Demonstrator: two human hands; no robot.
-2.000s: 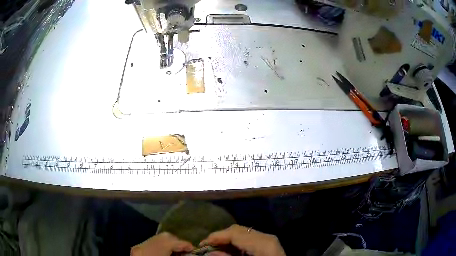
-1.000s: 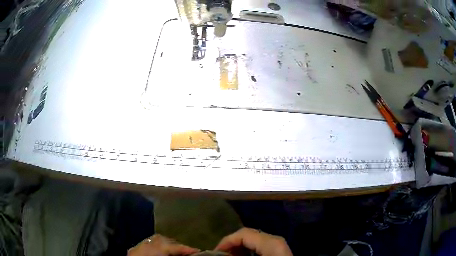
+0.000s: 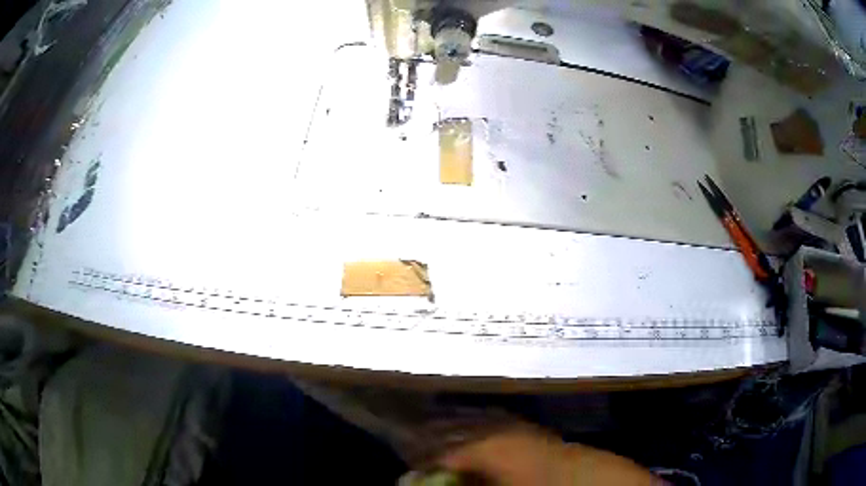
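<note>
My right hand [image 3: 551, 460] is blurred and partly cut off at the bottom edge, below the table edge. Its fingers point left and close on a small bit of khaki cloth [image 3: 432, 477]. A blurred brownish shape [image 3: 389, 413], perhaps more of the cloth, runs up and left from the hand to the table edge; I cannot tell exactly what it is. My left hand is not in view. The presser foot [image 3: 400, 109] of the sewing machine stands over the bed with no cloth visible under it.
A tan card guide [image 3: 456, 157] lies right of the foot, another [image 3: 385, 279] near the printed ruler [image 3: 560, 329]. Orange-handled snips [image 3: 745, 242] lie at right beside a white tray [image 3: 805, 327] with spools. Grey-green cloth [image 3: 109, 418] hangs below the table at left.
Two hands held the khaki cloth at the bottom before; now only my right hand shows, larger and blurred. The camera view has turned, so the table things appear farther right than two seconds ago.
</note>
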